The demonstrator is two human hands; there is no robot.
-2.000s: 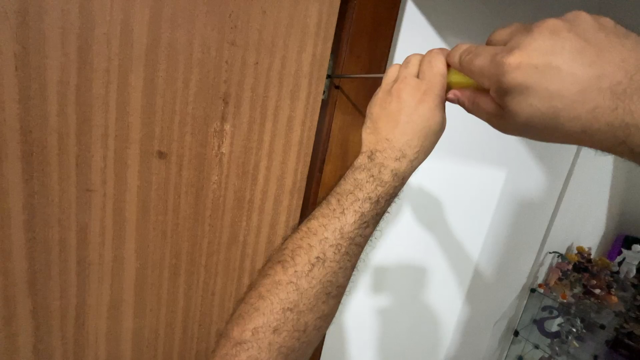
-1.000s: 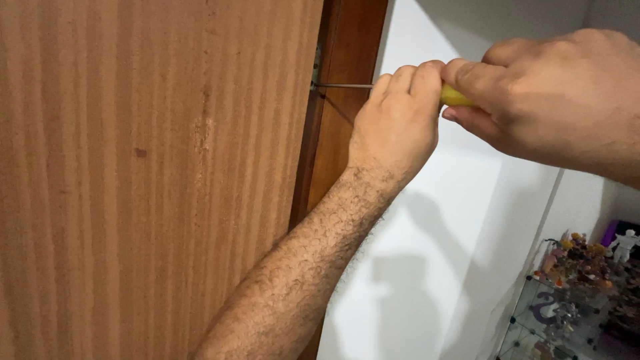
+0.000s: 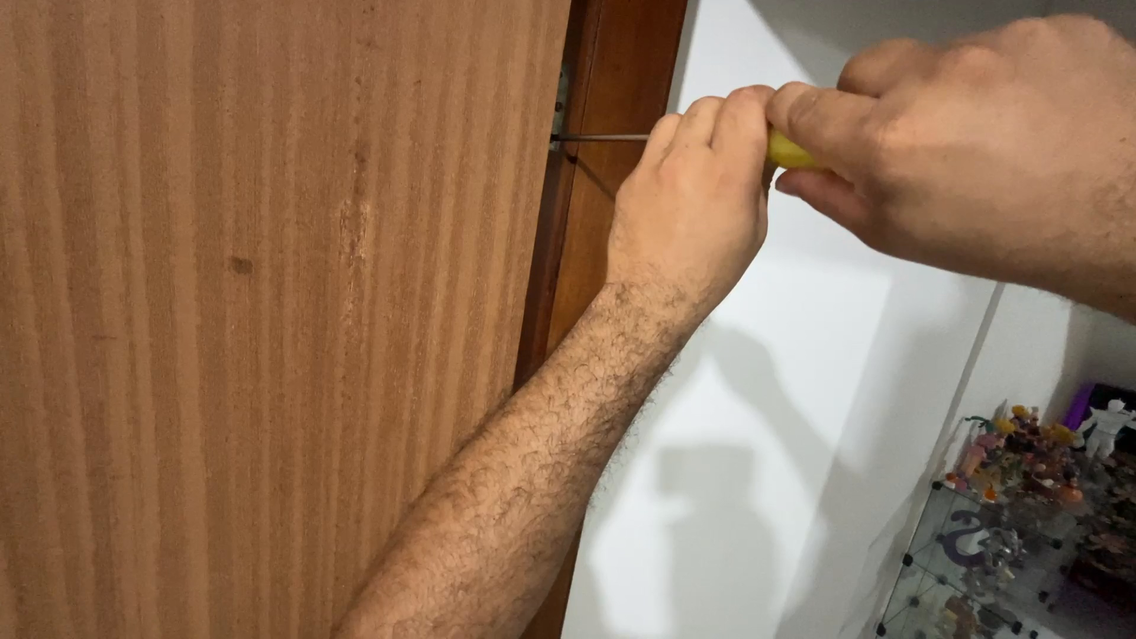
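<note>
My right hand [image 3: 958, 151] grips the yellow handle of a screwdriver [image 3: 790, 153] at the upper right. Just left of it, my left hand [image 3: 697, 191] is closed around the front of the tool, where the fingers hide the part between handle and shaft. The thin metal shaft runs left, and its tip meets a metal hinge or plate [image 3: 560, 102] at the edge of a wooden door [image 3: 266, 311]. Behind the shaft stands a reddish-brown wooden frame [image 3: 626, 71]. How the tip sits at the metal part is too small to tell.
A white wall [image 3: 799, 355] bearing shadows lies behind my hands. At the lower right, a glass display shelf [image 3: 932, 559] holds several small figurines [image 3: 1021, 453], with a white figure [image 3: 1105, 426] beside them. The door panel fills the left side.
The view has shifted slightly. Both hands keep hold of the screwdriver, and its tip stays at the metal part on the door edge.
</note>
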